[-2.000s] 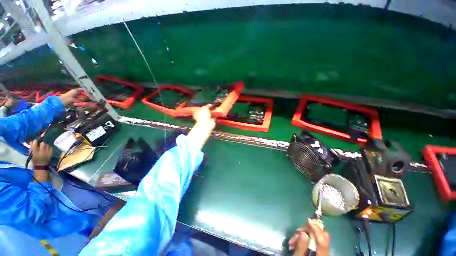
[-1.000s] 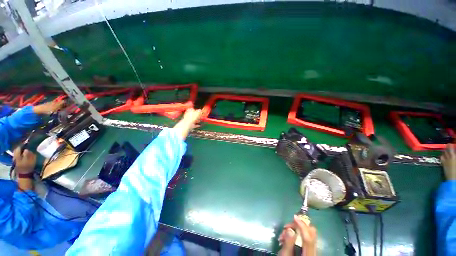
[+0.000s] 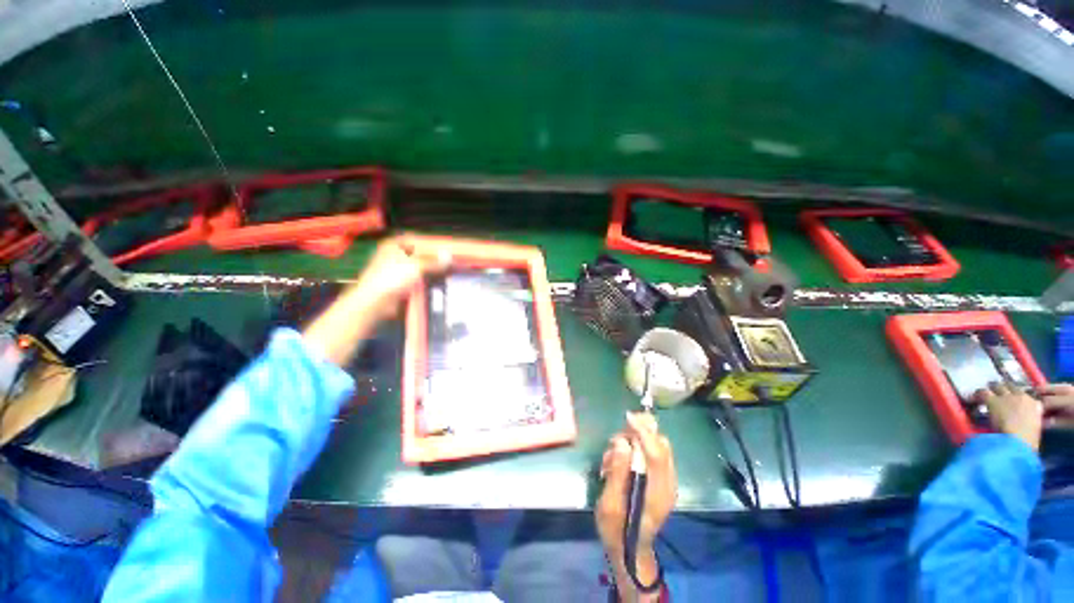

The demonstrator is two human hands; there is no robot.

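My left hand (image 3: pixel 383 289) grips the top left corner of an orange-red frame (image 3: pixel 551 353) that holds an open tablet unit (image 3: pixel 481 342). The frame stands upright lengthwise over the bench, its far end near the belt; glare whitens the unit's middle. My right hand (image 3: pixel 636 483) holds the soldering iron (image 3: pixel 640 442) like a pen, its cord running down over the palm. The iron's tip is in the whitish round cleaning pot (image 3: pixel 668 368), right of the frame.
A black round fan (image 3: pixel 615 299) stands behind the pot. The iron holder (image 3: pixel 750 283) and square sponge tray (image 3: pixel 770 343) are right of it. More framed units (image 3: pixel 687 224) lie on the belt. Dark pieces (image 3: pixel 189 375) lie left. Another person's hands (image 3: pixel 1015 406) work on a framed unit at right.
My left hand has brought a framed unit from the belt towards me onto the near bench and it now lies turned lengthwise. My right hand keeps the iron at the pot. The view has shifted right.
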